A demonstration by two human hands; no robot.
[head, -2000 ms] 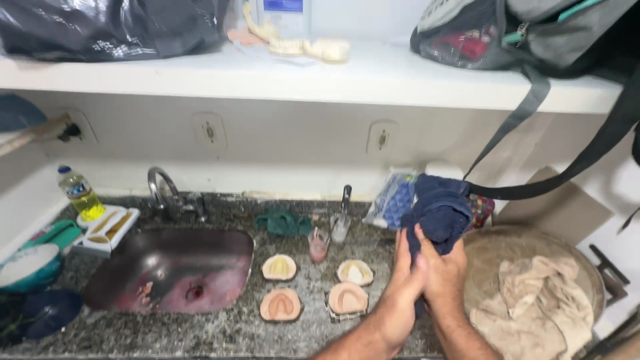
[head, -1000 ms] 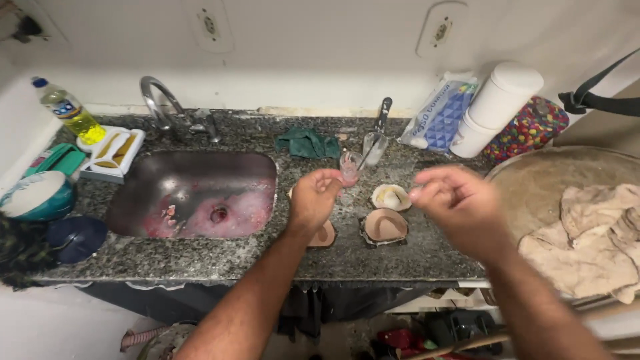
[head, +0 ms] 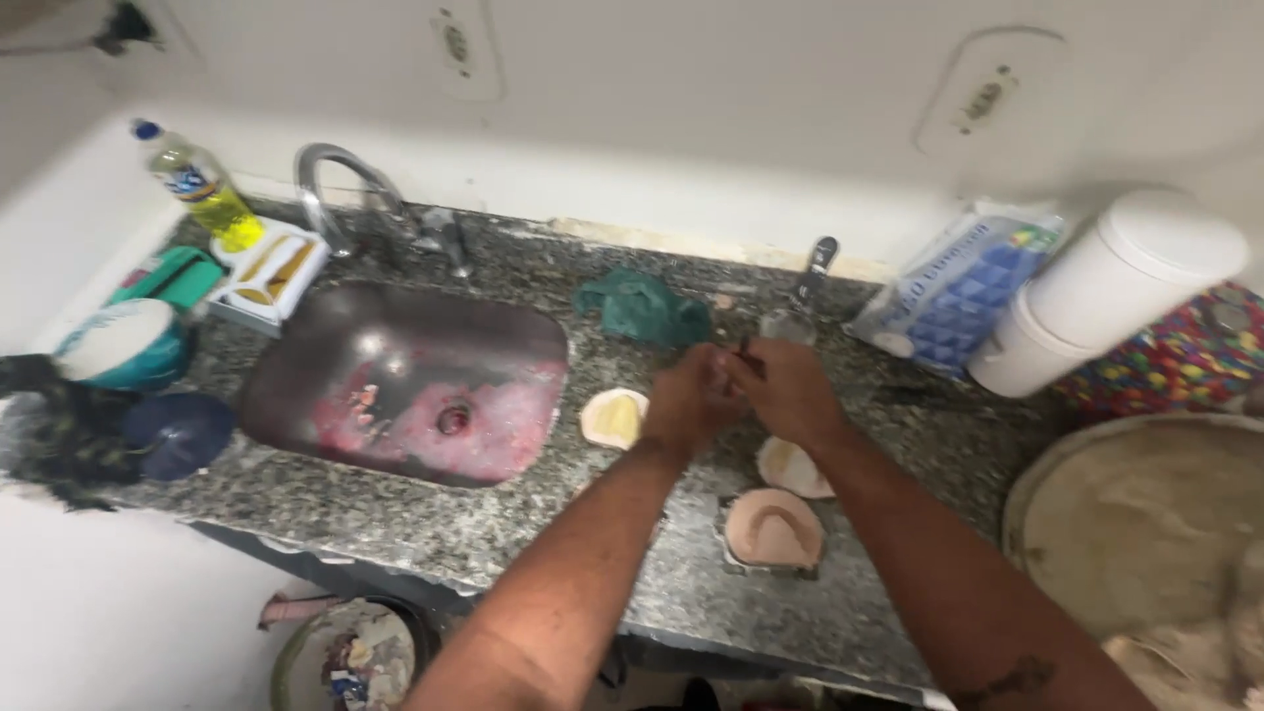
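Observation:
Both hands meet over the granite counter, in front of a crumpled green cloth (head: 642,308). My left hand (head: 691,400) is closed around a small clear cup with pink contents (head: 719,370), mostly hidden by the fingers. My right hand (head: 798,387) touches it from the right, its fingers pinched at a thin dark stick (head: 744,346). A pale dental cast with a yellowish centre (head: 614,419) lies left of my left hand. Beneath my right wrist sit another pale cast (head: 793,468) and a pink dental cast with a horseshoe-shaped groove (head: 774,530). My left forearm covers part of the counter.
At left is a stained metal sink (head: 434,395) with a faucet (head: 341,188), a yellow liquid bottle (head: 202,188) and a teal bowl (head: 128,346). A dark-handled tool (head: 816,272), a blue packet (head: 958,286), white containers (head: 1116,276) and a round tub (head: 1027,494) stand right.
Two seconds ago both hands held a dark blue cloth at the right. One second ago they were apart, the left at the small cup; now they are together around it.

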